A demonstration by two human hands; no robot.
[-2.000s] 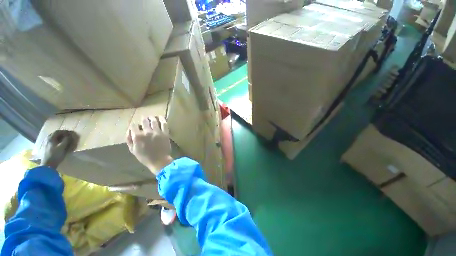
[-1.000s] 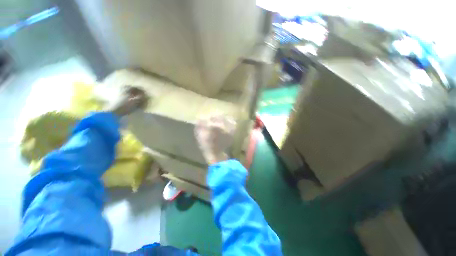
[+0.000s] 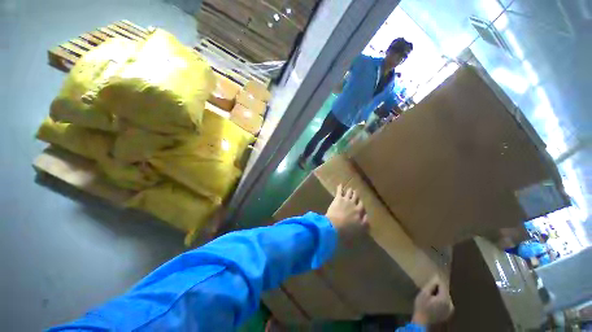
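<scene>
A stack of brown cartons (image 3: 344, 272) stands at the lower centre right, tilted in the view. A large upper carton (image 3: 454, 155) with a pale label rests on it, set back from the near edge. My left hand (image 3: 349, 211) lies on the bare top edge strip of the lower carton, fingers spread. My right hand (image 3: 433, 303) is at the same carton's near right corner, fingers curled over the edge; its sleeve is mostly cut off by the bottom of the picture. What bears the stack is hidden.
Yellow woven sacks (image 3: 149, 123) are piled on a wooden pallet at the left. A grey door frame (image 3: 298, 97) runs between them and the stack. A person in a blue coat (image 3: 360, 91) stands beyond the cartons. More cartons (image 3: 506, 279) stand at the right.
The view has swung left and up, bringing the sacks, door frame and person into view. Both hands remain on the lower carton's top edge.
</scene>
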